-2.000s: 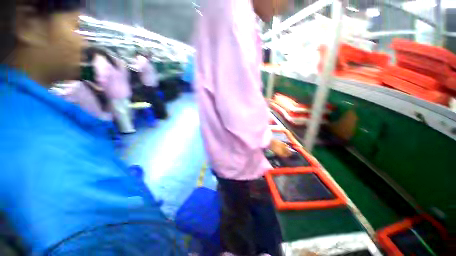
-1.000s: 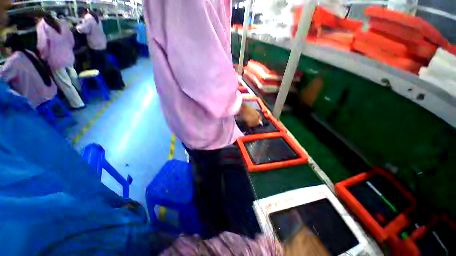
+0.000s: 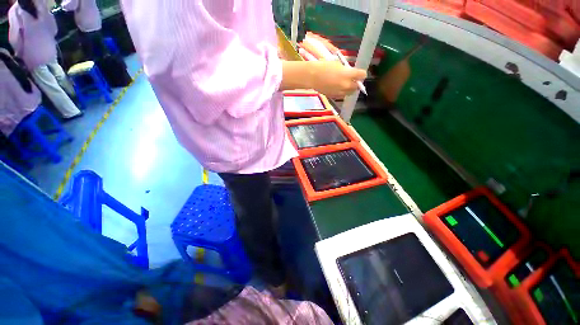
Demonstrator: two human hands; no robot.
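Note:
A white foam tray (image 3: 327, 251) lies on the green bench top nearest in front of me. It holds a dark tablet (image 3: 395, 277) with a few faint marks on its screen. Part of a second dark tablet (image 3: 456, 318) shows at the bottom edge. A pink striped sleeve (image 3: 273, 310), apparently mine, shows at the bottom. Neither of my hands is in view. On the back ledge, a red foam tray (image 3: 439, 222) holds a tablet (image 3: 478, 233) with a green square, a pale green bar and a red square.
A standing person in a pink smock (image 3: 216, 95) holds a pen-like thing above red-framed tablets (image 3: 337, 170) farther up the line. Blue stools (image 3: 207, 216) stand on the floor at left. Blue clothing (image 3: 57, 254) fills the lower left. A pale post (image 3: 364, 60) rises beside the bench.
The blurred hand over the white tray's tablet has gone from view. The neighbour's hand has lifted off a tablet. The view has shifted down, showing more of the white tray and lit screens.

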